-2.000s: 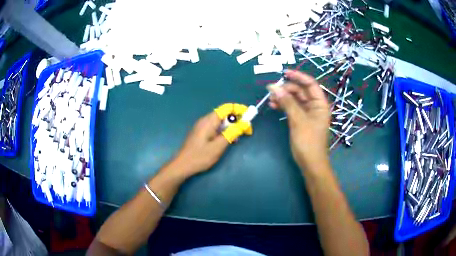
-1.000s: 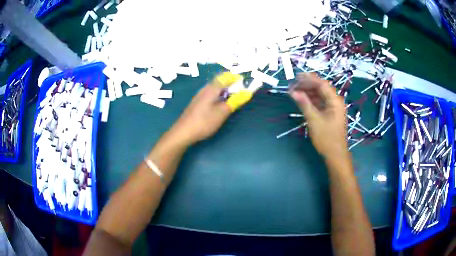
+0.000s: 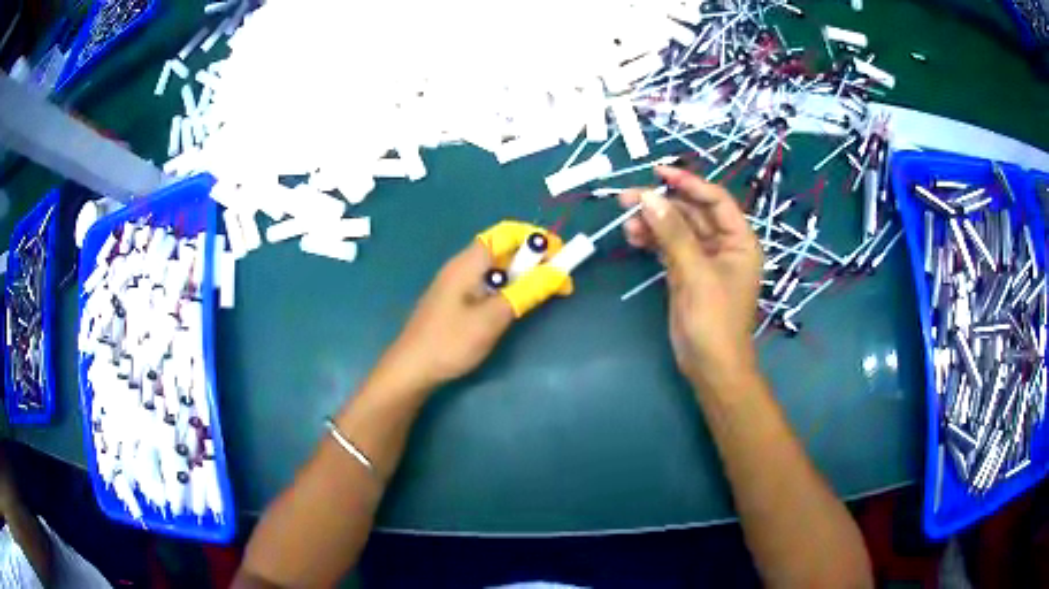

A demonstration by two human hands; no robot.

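My left hand (image 3: 466, 299), with yellow finger cots (image 3: 538, 288), holds white sleeves above the green bench. One sleeve (image 3: 572, 253) points up and right. Two dark round end caps (image 3: 537, 242) show end-on between the fingers. My right hand (image 3: 704, 270) pinches a thin wired stem (image 3: 619, 221) between thumb and forefinger. The stem's lower tip is at the open end of the sleeve; whether it is inside is hard to tell. A bright pile of white sleeves (image 3: 380, 81) lies ahead, and tangled wired stems (image 3: 794, 247) lie to its right.
A blue tray (image 3: 213, 380) of white assemblies is at the left, with a narrower blue tray (image 3: 48, 299) beyond it. A blue tray (image 3: 934, 380) of silver tubes is at the right. A pale bar (image 3: 86, 140) crosses the upper left. Part of a person (image 3: 46, 552) shows at lower left.
Since one second ago, my right hand has moved slightly left and now holds a stem up to the sleeve. My left hand has come down a little, and two dark caps show in it.
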